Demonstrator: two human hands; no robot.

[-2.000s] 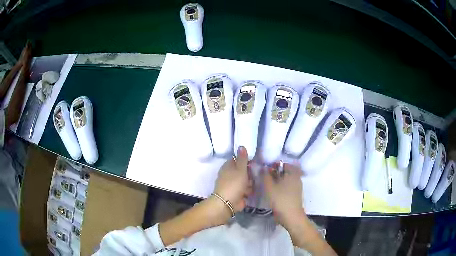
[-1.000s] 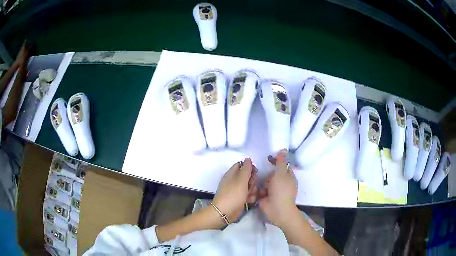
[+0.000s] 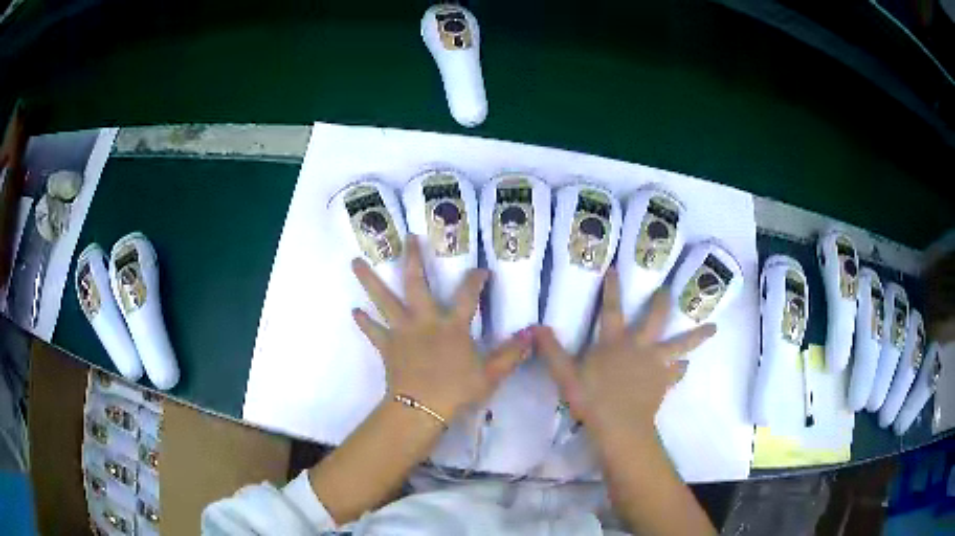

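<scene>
Several glossy white handsets, such as the middle one [image 3: 514, 251], lie fanned out on the white sheet [image 3: 288, 335], heads away from me. Each head has a gold panel with a dark window and a dark round spot. My left hand [image 3: 429, 351] is spread flat over the lower parts of the left handsets, fingers apart. My right hand [image 3: 625, 366] is spread over the lower parts of the right ones, a little blurred. The thumbs point at each other near the middle handset's handle end. Thin cords show faintly below the hands at the sheet's front edge.
One handset [image 3: 458, 68] lies on the green belt [image 3: 262, 63]. Two handsets [image 3: 143, 309] lie at left. Several waiting handsets [image 3: 841, 298] stand grouped at right beside note paper [image 3: 827, 403] with a pen [image 3: 807, 389]. An open carton [image 3: 215, 461] of handsets is at lower left.
My hands were close together at the handle ends; they have parted, opened and moved forward over the handsets. The middle handsets now lie more evenly fanned. The belt handset has shifted slightly right in view.
</scene>
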